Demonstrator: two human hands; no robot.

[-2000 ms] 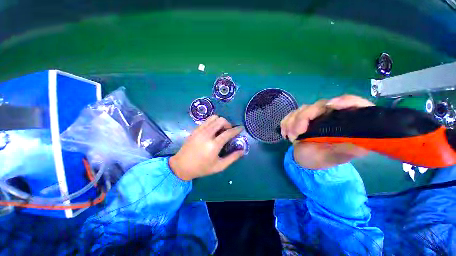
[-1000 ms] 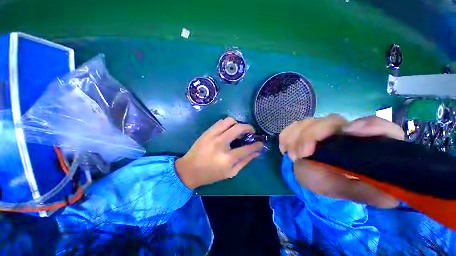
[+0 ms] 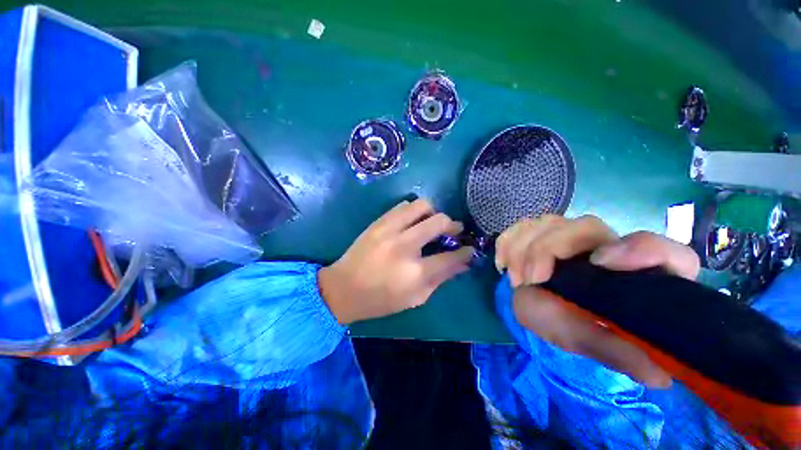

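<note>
My left hand (image 3: 395,262) holds a small dark round unit (image 3: 455,241) in its fingertips, low over the green bench; the fingers hide part of it. My right hand (image 3: 580,277) is closed round a black-and-orange electric screwdriver (image 3: 676,325), its front end towards the unit. The bit tip is hidden or too small to tell. A round grey dish (image 3: 520,182) with a dimpled bottom lies just beyond my hands, dark small screws heaped at its far left side. Two more round units lie on the bench, one left (image 3: 375,148) and one farther back (image 3: 432,105).
At left are a clear plastic bag (image 3: 158,176), a blue box (image 3: 75,70) with white edges, and orange and clear tubes (image 3: 119,308). At right are a metal bar (image 3: 746,169), a white paper square (image 3: 680,222), a dark unit (image 3: 693,109) and loose dark parts (image 3: 764,248).
The view has shifted. The left hand has brought the unit close to the right hand and tilted it. The screwdriver's rear end has swung down towards the lower right.
</note>
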